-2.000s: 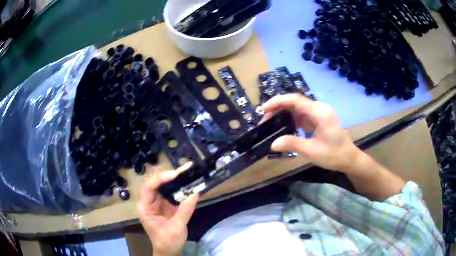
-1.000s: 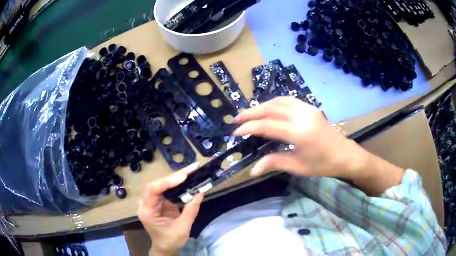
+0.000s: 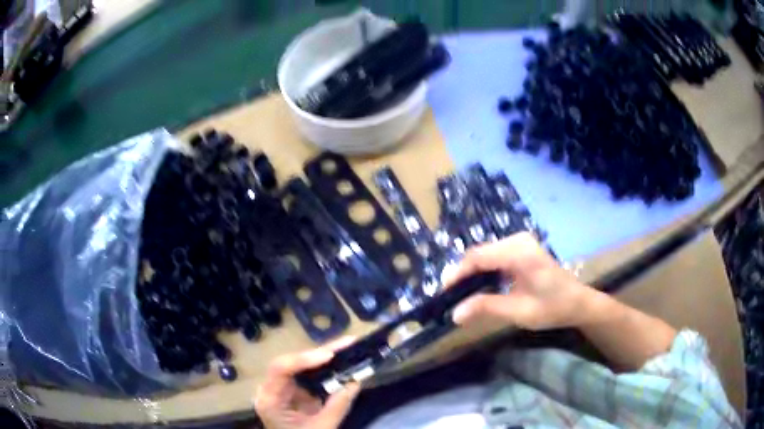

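Observation:
My left hand (image 3: pixel 306 392) holds the left end of a long black panel (image 3: pixel 402 335) with thumb and fingers. My right hand (image 3: pixel 518 283) grips its right end. The panel is tilted, right end higher, with whitish parts near its left end. Several flat black panels with round holes (image 3: pixel 362 211) lie behind it. A narrow circuit board (image 3: pixel 402 205) lies beside them, and more circuit boards (image 3: pixel 482 201) are fanned out to its right. The frame is somewhat blurred, so fine detail on the held panel cannot be made out.
A clear plastic bag (image 3: pixel 75 268) spills black caps (image 3: pixel 209 251) at left. A white bowl (image 3: pixel 360 134) holds black assembled panels (image 3: pixel 369 75). More black caps (image 3: pixel 603 109) are heaped on a blue sheet (image 3: pixel 477 109) at right. A green surface (image 3: pixel 184 67) lies beyond the cardboard-covered bench.
The view has tilted up, so the bench things sit lower. My right hand, loose with fingers spread at the panel a second ago, now grips its right end. My left hand still holds the left end.

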